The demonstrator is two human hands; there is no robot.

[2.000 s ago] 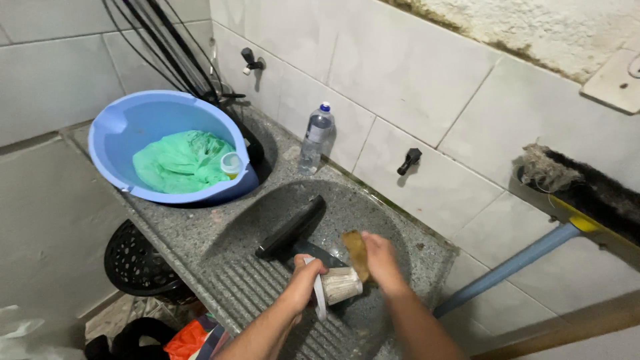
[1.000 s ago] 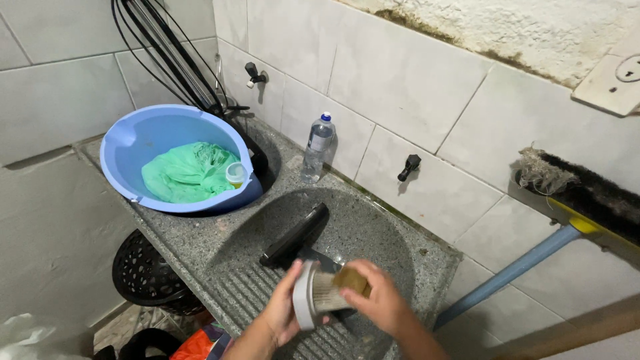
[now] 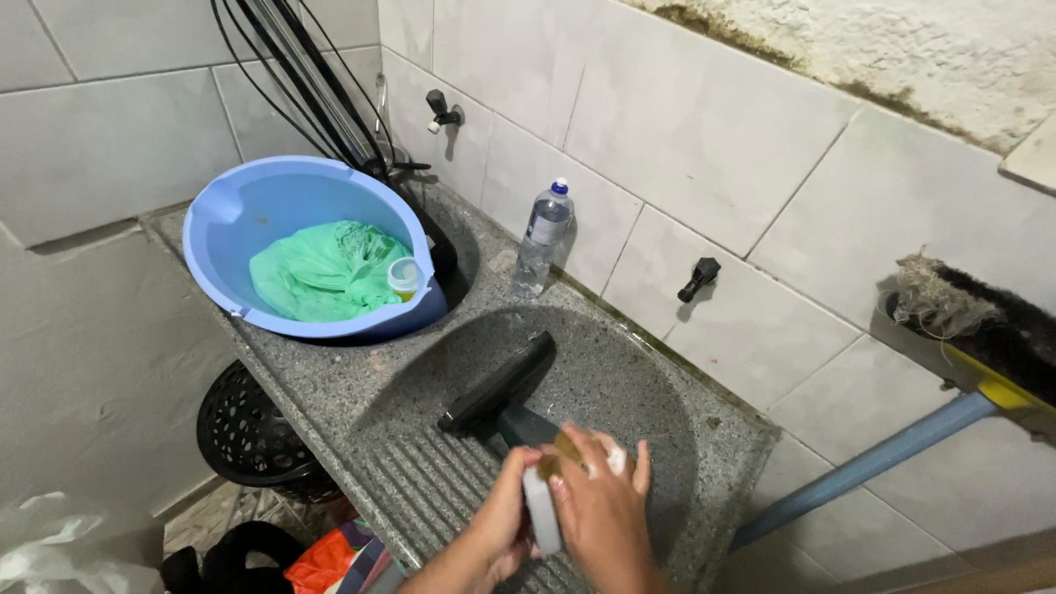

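Over the ribbed part of a grey stone laundry sink (image 3: 577, 338), my left hand (image 3: 505, 511) holds a small cylindrical filter with a light grey rim (image 3: 542, 511). My right hand (image 3: 602, 495) presses a worn yellow-brown sponge (image 3: 568, 448) against it, with white foam on the fingers. The hands hide most of the filter's body. Just beyond them, a black floor-nozzle-like head (image 3: 499, 381) with a dark grey neck (image 3: 528, 429) lies in the basin.
A blue plastic tub (image 3: 305, 169) holds a green plastic bag (image 3: 326, 272) and a small lidded container (image 3: 404, 276). A clear bottle (image 3: 544, 235) stands by the wall under black taps (image 3: 700, 279). A broom (image 3: 866, 466) leans right; a black basket (image 3: 256, 437) sits below.
The filter has turned in my left hand so that its rim is now seen nearly edge-on. My right hand with the sponge has moved over its near side.
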